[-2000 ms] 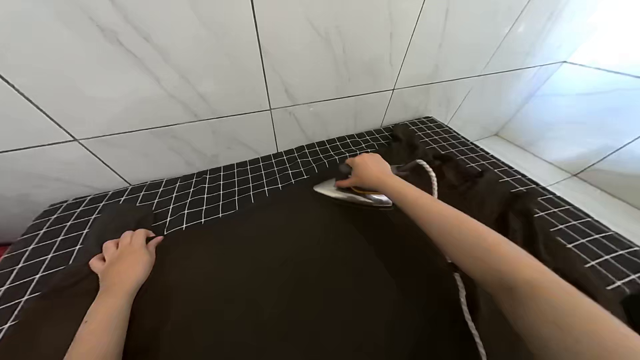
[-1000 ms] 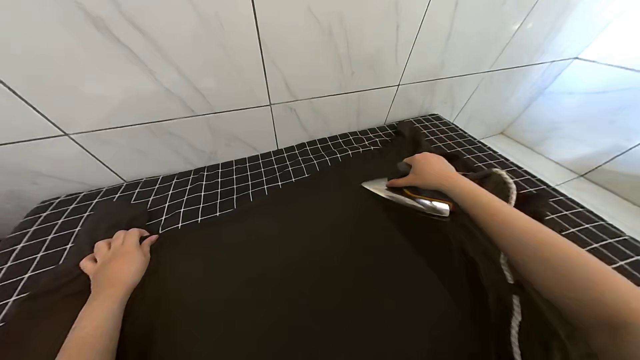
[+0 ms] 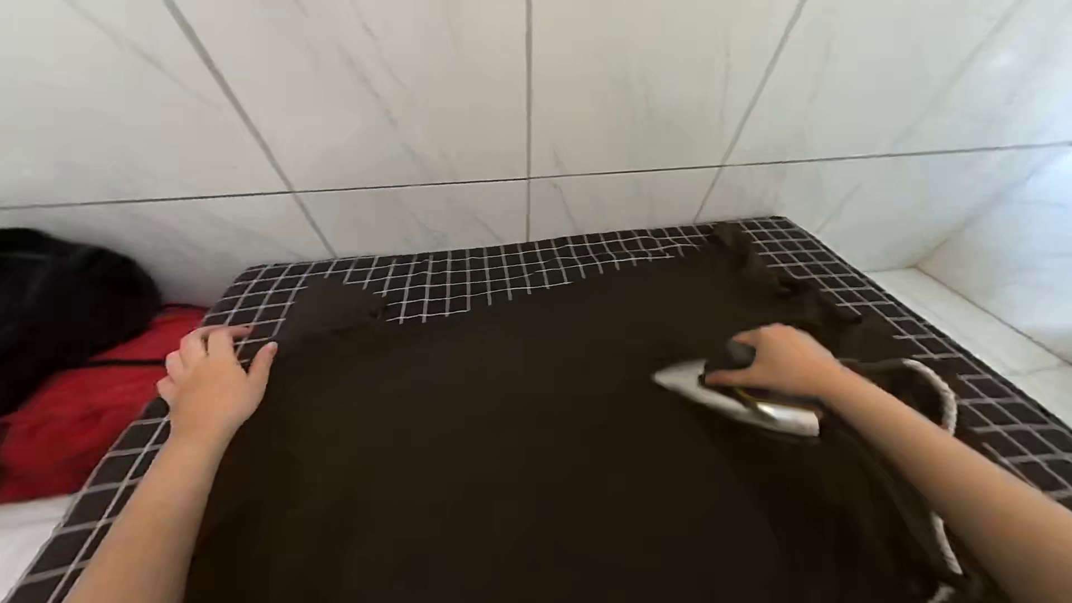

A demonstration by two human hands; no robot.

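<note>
A dark brown cloth garment [image 3: 502, 435] lies spread over a black-and-white checked cloth [image 3: 452, 285]. My right hand [image 3: 775, 360] grips the handle of a clothes iron [image 3: 737, 406], whose metal soleplate rests on the garment with its tip pointing left. From the iron's rear a white braided cord [image 3: 945, 402] loops down past my right forearm. My left hand [image 3: 213, 377], fingers apart, is at the left edge of the garment, partly over the checked cloth; nothing is seen held in it.
A white marbled tile wall [image 3: 419, 100] stands right behind the checked surface. Bunched brown cloth [image 3: 804, 293] lies at the back right. On the left are a red item [image 3: 75, 410] and a black fabric item [image 3: 67, 301]. A white ledge [image 3: 963, 310] runs along the right.
My left hand has let go of the garment's edge and moved left, with its fingers spread. The iron in my right hand has come nearer to me. The view has swung left.
</note>
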